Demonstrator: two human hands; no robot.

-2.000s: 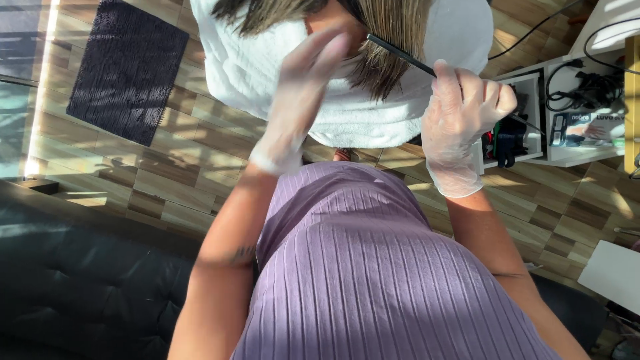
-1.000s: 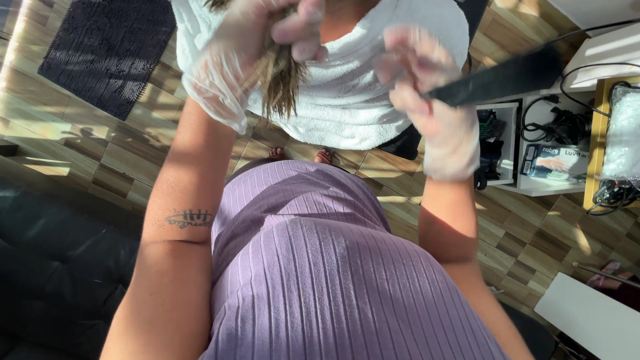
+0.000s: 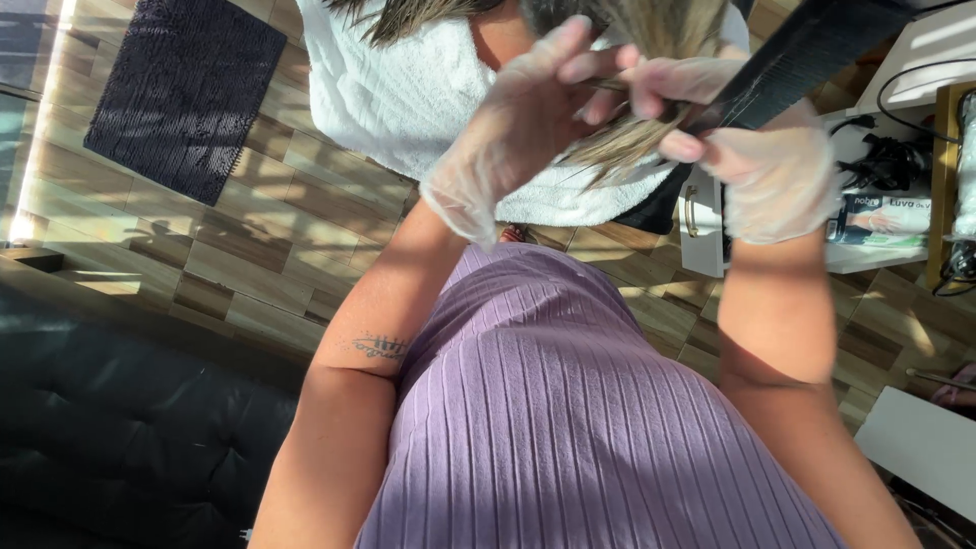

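Observation:
A person with streaked hair (image 3: 667, 27) sits in front of me, a white towel (image 3: 404, 91) around the shoulders. My left hand (image 3: 534, 114), in a clear glove, has its fingers around a lock of that hair near the ends. Close against it, my right hand (image 3: 762, 145), gloved too, holds a black comb (image 3: 808, 57) that slants up to the right. The fingertips of both hands meet at the lock, whose ends (image 3: 621, 149) hang over the towel. Part of the comb's grip is hidden by my right fingers.
A dark shaggy mat (image 3: 187, 91) lies on the wood-pattern floor. At lower left is a black tufted couch (image 3: 137, 412). An open white drawer (image 3: 701, 229) at the right holds cables (image 3: 884, 164) and a glove box (image 3: 877, 221). A white surface (image 3: 923, 450) stands lower right.
My two hands have come together at a lock of hair; one second ago they were apart. The comb remains in my right hand. The view has shifted.

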